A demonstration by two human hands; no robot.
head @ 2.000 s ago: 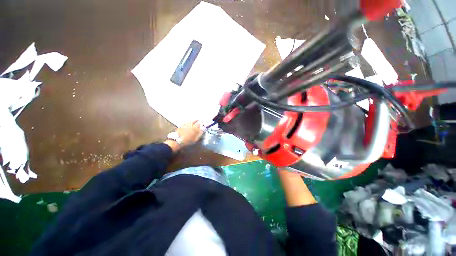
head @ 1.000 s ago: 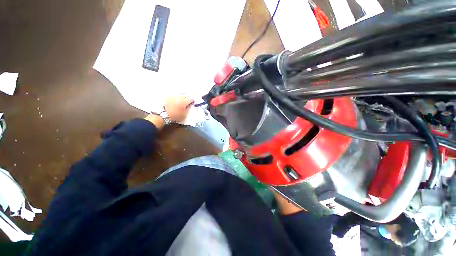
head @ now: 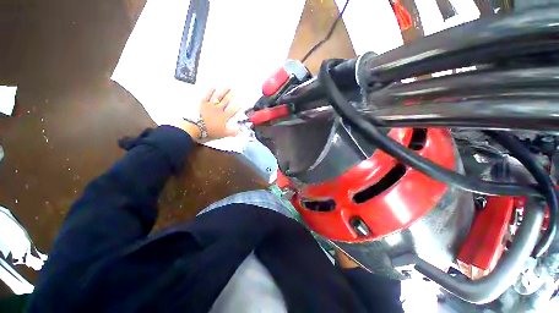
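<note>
The red and black cloth cutting machine (head: 380, 183) fills the right half of the view. Its base plate (head: 260, 160) shows at the lay's lower edge. My left hand (head: 217, 115) lies flat on the white fabric lay (head: 159, 67), fingers spread, close beside the machine's front; it holds nothing. A dark bar weight (head: 192, 43) lies on the lay above my hand. My right hand is hidden behind the machine; only a bit of wrist and the dark sleeve show below the housing.
Black tubes (head: 466, 73) and a looping black cable (head: 392, 147) cross the right side. White cut pieces (head: 371, 27) and red-orange scissors or snips (head: 402, 14) lie at the top right. White offcuts (head: 15, 238) lie at the left edge of the brown table (head: 67, 122).
My left hand has moved slightly up and its fingers have spread on the lay. The machine appears larger and slightly lower right in view. The weight appears slightly higher.
</note>
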